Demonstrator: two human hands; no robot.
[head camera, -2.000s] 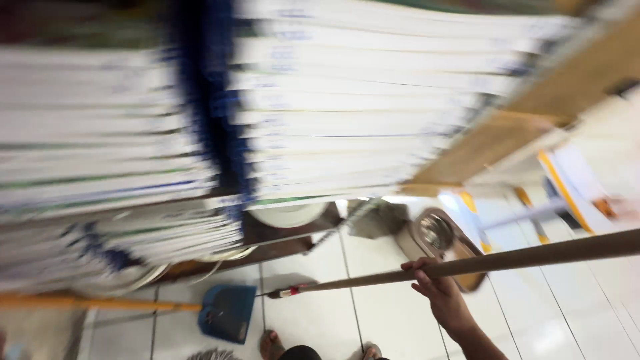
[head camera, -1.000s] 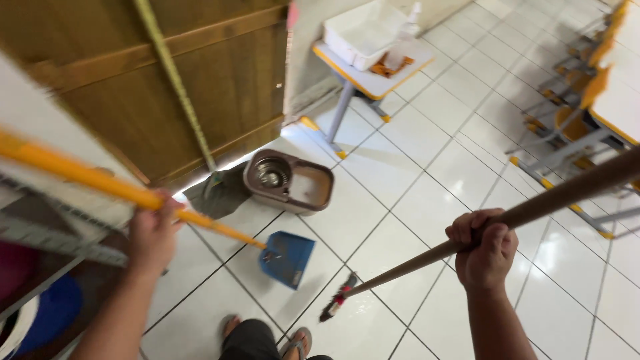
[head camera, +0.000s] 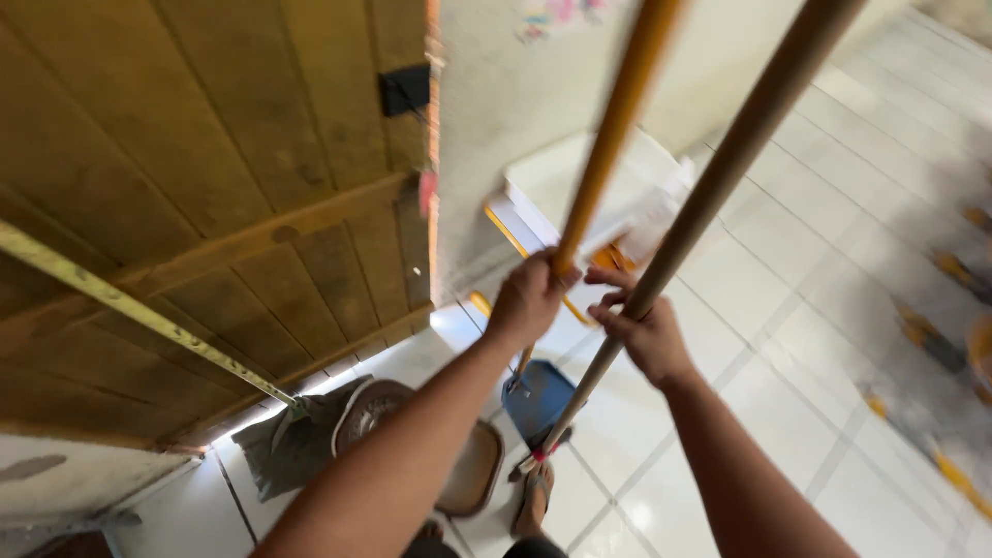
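Note:
My left hand (head camera: 531, 298) is closed around the orange handle (head camera: 616, 124) of a blue dustpan (head camera: 539, 403), which is low near my feet. Just right of it, my right hand (head camera: 639, 322) holds a brown broom handle (head camera: 744, 147), thumb and palm against it, some fingers extended toward my left hand. The broom's head (head camera: 541, 456) is at the dustpan's lower edge, beside my sandalled foot (head camera: 532, 496); whether the two touch cannot be told.
A wooden door (head camera: 232, 194) fills the left, with a pale pole (head camera: 155, 318) leaning across it and a grey cloth (head camera: 291, 442) at its foot. A brown pet bowl tray (head camera: 473, 469) lies partly behind my left arm. A small table with a white basin (head camera: 620, 186) stands ahead; blurred furniture is at right.
My left hand, with the dustpan handle, has moved right, beside my right hand. Both handles now rise steeply, where one second ago they pointed apart. The view has turned toward the door.

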